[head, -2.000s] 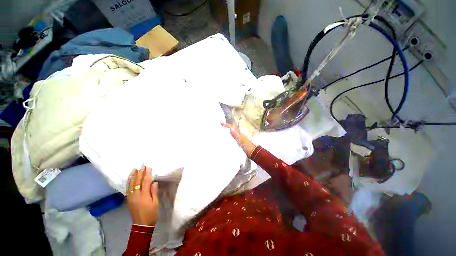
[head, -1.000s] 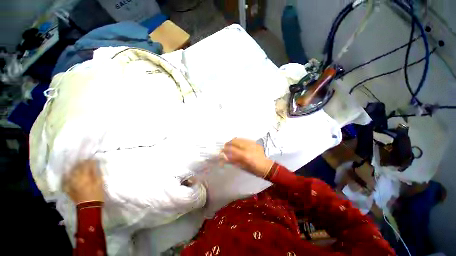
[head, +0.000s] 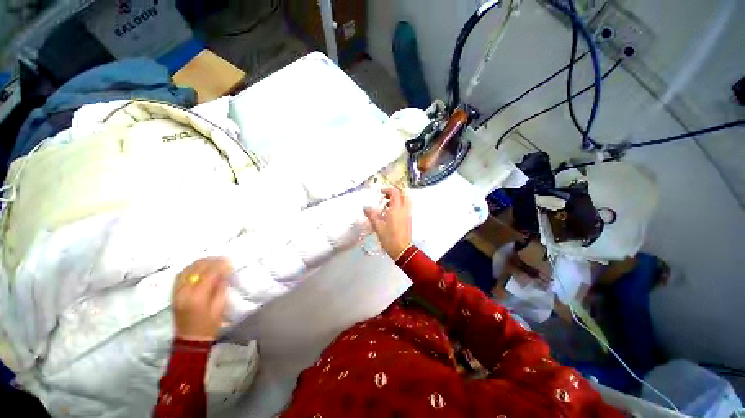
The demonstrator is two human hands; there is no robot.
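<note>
A white quilted garment [head: 286, 253] lies stretched across the ironing table [head: 327, 286], with puffy stitched rows along its near part. My right hand [head: 392, 222] grips the garment's far right end between thumb and fingers. My left hand [head: 201, 295] is blurred and lies on the garment's near side at left; whether its fingers grip the cloth is unclear. A steam iron [head: 443, 149] with an orange-brown handle rests just beyond my right hand, not held. A cream garment [head: 122, 155] is heaped at the left, partly merging with the white one.
A blue garment [head: 98, 86] and a tan block [head: 209, 75] are behind the heap. Dark hoses [head: 574, 90] hang by the wall at right. A dark bag-like thing [head: 576, 214] and pale scraps are right of the table, low down.
The white garment is now drawn out in a long strip toward the right with its quilted rows showing. My left hand has moved right from the heap's edge. The iron stays put.
</note>
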